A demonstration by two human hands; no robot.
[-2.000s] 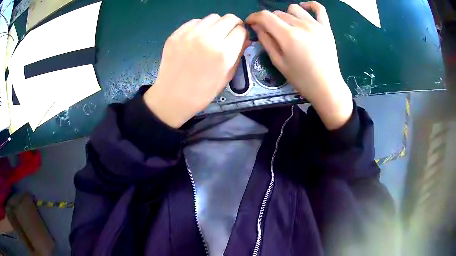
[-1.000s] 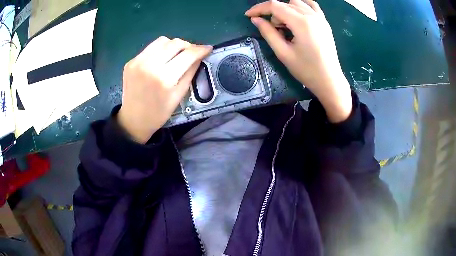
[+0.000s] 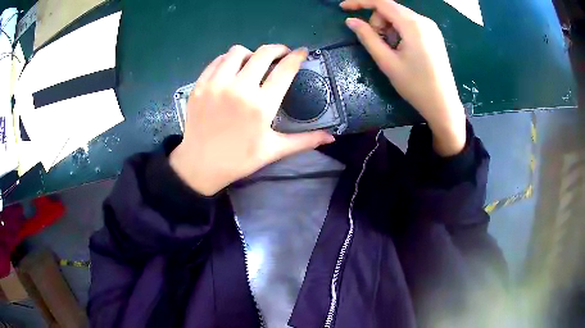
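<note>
The grey front housing point(image 3: 330, 96) lies at the green bench's near edge, its round speaker grille point(image 3: 306, 95) facing up. My left hand point(image 3: 237, 115) covers its left and middle parts, with fingertips at the upper edge and thumb at the lower edge, gripping it. The oval window is hidden under this hand. A thin black sealing strip point(image 3: 340, 45) runs from the housing's upper right corner toward my right hand point(image 3: 410, 57). My right hand is above the bench to the right, thumb and index tips apart, other fingers curled; whether it holds the strip's end is unclear.
Cream backing sheets point(image 3: 77, 57) with a wide dark gap lie at the bench's left. A pale paper piece point(image 3: 468, 8) is at the upper right. Below the bench are a red object point(image 3: 42, 216), a carton point(image 3: 51, 282) and yellow-black floor tape point(image 3: 531, 160).
My hands were together over the housing, then parted. My left hand has since moved right across the housing, covering the oval window. My right hand has shifted slightly right and down.
</note>
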